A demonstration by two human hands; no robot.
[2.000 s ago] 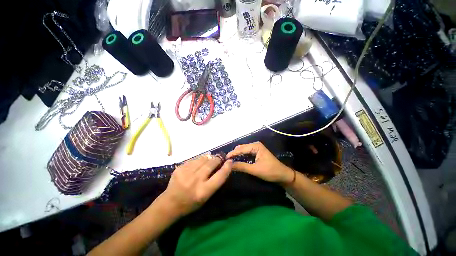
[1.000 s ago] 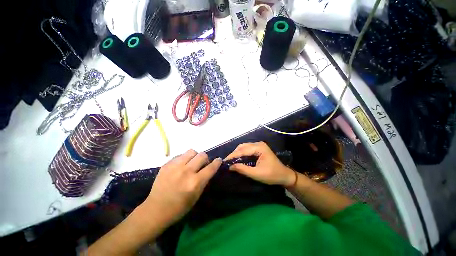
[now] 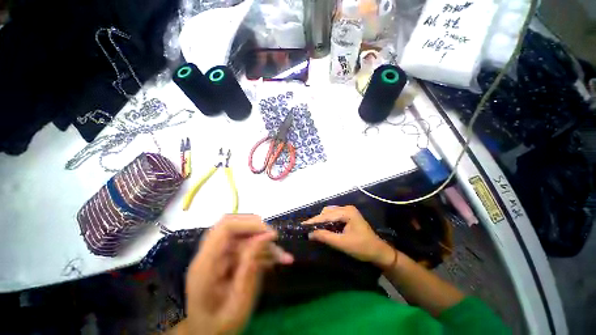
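The black fabric [image 3: 314, 268] hangs over the table's front edge. The dark beaded trim [image 3: 294, 229] runs along its upper edge. My right hand [image 3: 349, 232] pinches the trim between thumb and fingers. My left hand [image 3: 229, 262] is blurred and raised over the fabric to the left, off the trim, with thumb and fingertips close together. Whether it holds a needle or thread is too blurred to tell.
On the white table [image 3: 52, 235] are a striped cushion [image 3: 131, 203], yellow-handled pliers [image 3: 215, 180], small cutters [image 3: 185, 159], red-handled scissors [image 3: 278, 150], shiny stones [image 3: 304, 141], thread cones [image 3: 382, 95] and a silver chain [image 3: 131, 127]. A pale cable [image 3: 418, 200] loops at right.
My left hand has come off the trim and lifted. My right hand still pinches the trim. The camera view has shifted, so the table things appear lower and further right.
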